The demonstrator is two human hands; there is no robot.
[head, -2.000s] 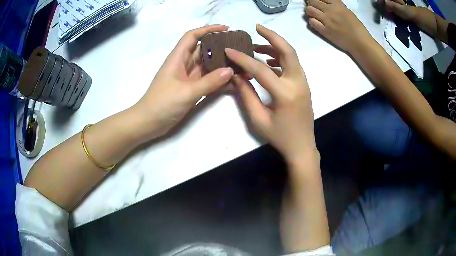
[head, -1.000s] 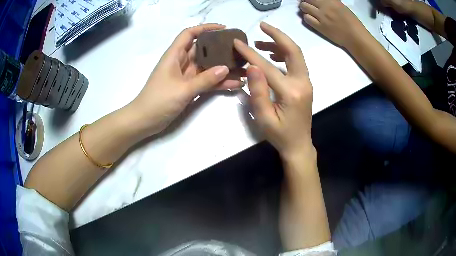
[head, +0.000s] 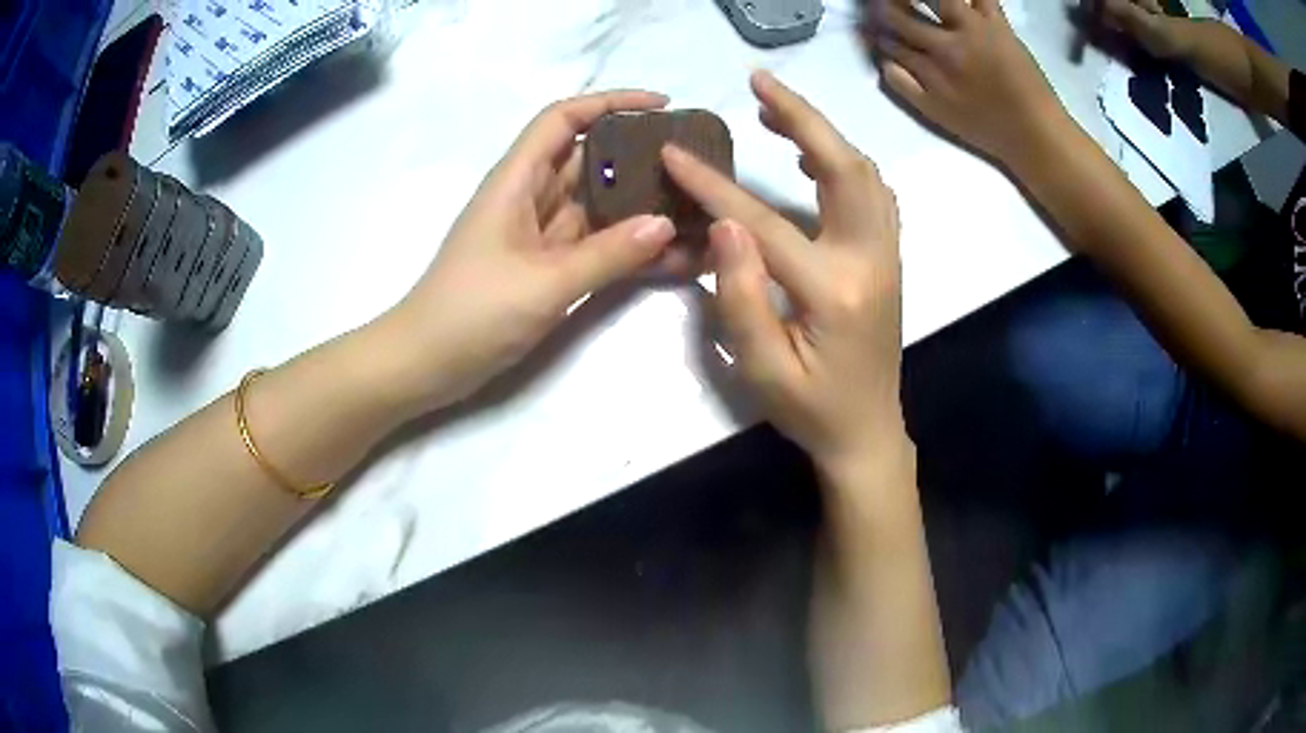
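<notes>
A brown wood-look housing [head: 645,151] with one small bright hole near its left edge is held above the marble-look table [head: 473,516]. My left hand [head: 530,258] grips it by its left side, the thumb on its lower edge. My right hand [head: 809,279] is at its right side, the index fingertip on the brown face and the other fingers apart, not gripping. The housing's underside is hidden. A leaning stack of housings [head: 165,236] stands at the left, brown face at its left end, grey layers to the right.
At the left are a bottle [head: 29,208], a tape roll [head: 119,408], a phone [head: 118,86] and a blue crate [head: 29,430]. Printed sheets [head: 244,57] lie at top left, a grey housing [head: 775,17] at top centre. Other people's hands [head: 960,72] and black pads [head: 1149,103] are at right.
The housing and my left hand have shifted slightly right and down. The hole, dark one second ago, shows bright again. The neighbouring person's fingers have spread.
</notes>
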